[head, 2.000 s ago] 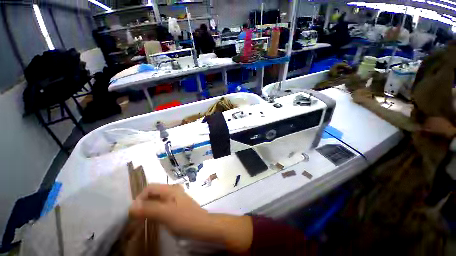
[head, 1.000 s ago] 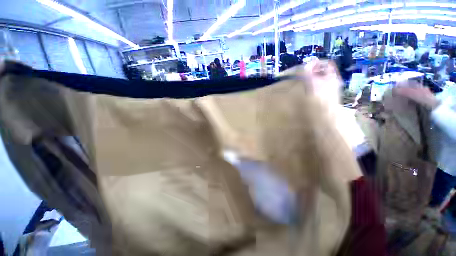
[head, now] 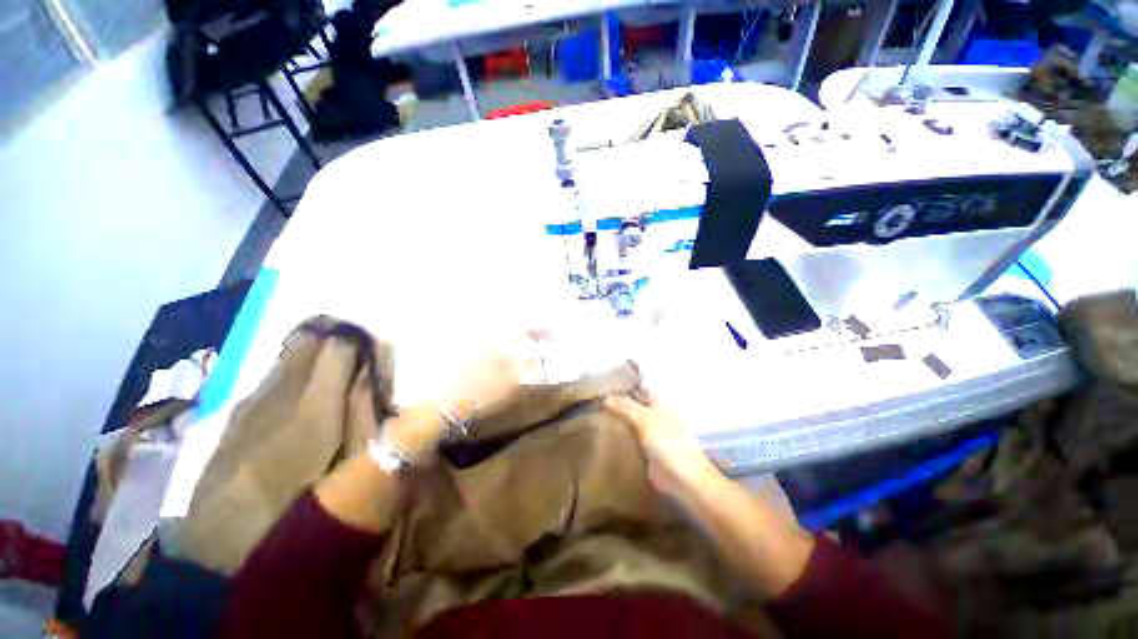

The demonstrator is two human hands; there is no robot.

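A tan garment piece (head: 537, 487) lies in folds over the table's front edge and towards my body. My left hand (head: 481, 390) is on its upper edge, left of centre; it is washed out by glare and its fingers are unclear. My right hand (head: 634, 414) pinches the same edge near the raised fold. A dark band shows under the fold between the hands. The sewing machine's presser foot (head: 615, 295) is just beyond the hands, apart from the cloth.
A black strip (head: 734, 194) hangs over the machine head. A phone (head: 774, 297) and small brown scraps (head: 884, 353) lie right of the needle. Pale cloth (head: 135, 499) hangs at the left. A measuring tape (head: 861, 418) runs along the front edge. More brown cloth is at right.
The garment piece, held up and spread across the view one second ago, is now down at the table's front edge. Both hands have come down and closer together. The view has tilted down.
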